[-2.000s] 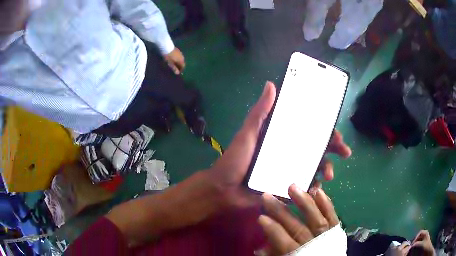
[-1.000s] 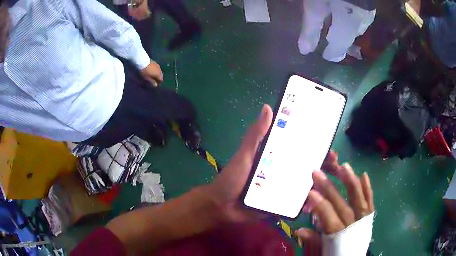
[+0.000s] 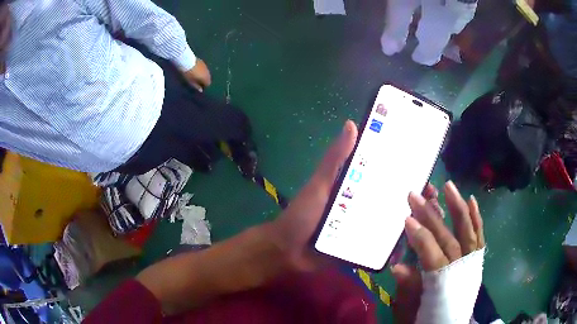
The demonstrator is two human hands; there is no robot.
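A smartphone (image 3: 384,180) with a bright white screen and a few small coloured icons is in the middle of the view, tilted to the right. My left hand (image 3: 316,190) holds it from below and behind, with the thumb along its left edge and fingertips showing at its right edge. My right hand (image 3: 440,240), with a white wrap at the wrist, is at the phone's lower right. Its fingers are apart and it grips nothing; one fingertip is at or just over the screen's edge, and contact is unclear.
A person in a striped shirt (image 3: 82,82) stands at the left. Below are a yellow box (image 3: 47,196), tied bundles (image 3: 148,193) and a carton (image 3: 98,243). Black-and-yellow tape (image 3: 271,190) crosses the green floor. A black bag (image 3: 484,139) and a red basket (image 3: 557,171) are at the right.
The screen went from blank white to showing icons, which have since shifted. My right hand has moved from the phone's bottom edge to its right side. A person's legs at the top left have gone.
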